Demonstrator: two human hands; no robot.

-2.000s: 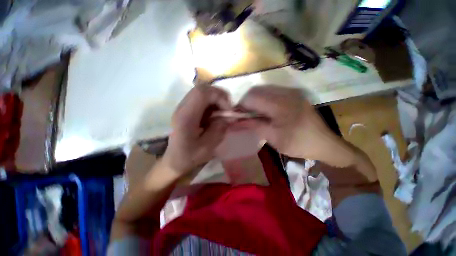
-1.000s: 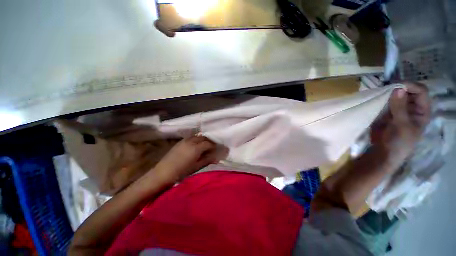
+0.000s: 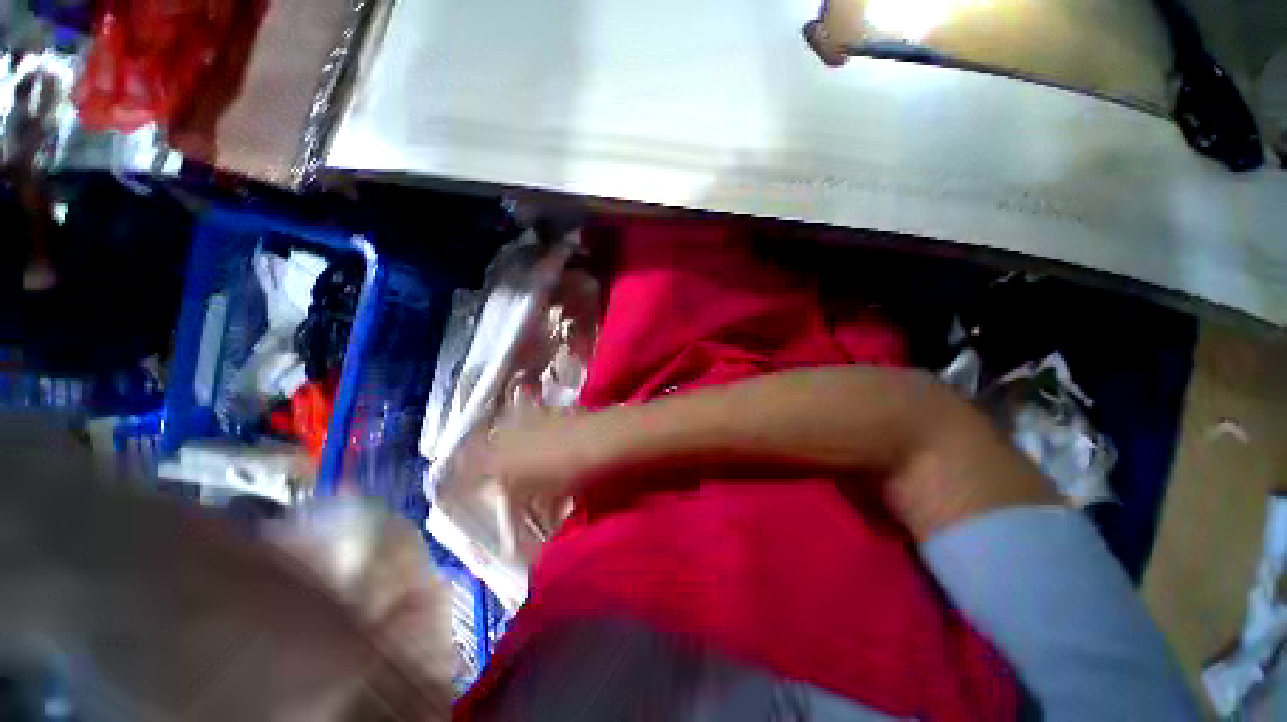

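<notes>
My right arm reaches across the red apron to the left. My right hand (image 3: 515,466) is blurred and lies at a stack of white, slightly shiny fabric pieces (image 3: 487,353) below the table edge; whether its fingers hold a piece cannot be told. A large blurred grey-brown to pale pink cloth-like shape (image 3: 212,592) fills the lower left. My left hand cannot be made out; it may be hidden behind this shape or out of the picture.
The white sewing table (image 3: 678,113) crosses the top, with a lit brass-coloured plate (image 3: 1016,50) and black-handled scissors (image 3: 1217,120). A blue basket (image 3: 364,353) with mixed cloth stands left. A red plastic bag (image 3: 155,71) is upper left. White scraps (image 3: 1052,423) lie right of the apron.
The view has swung left. The pale cloth stretched between both hands is no longer spread over the lap. My right hand has moved from far right to the white stack at left.
</notes>
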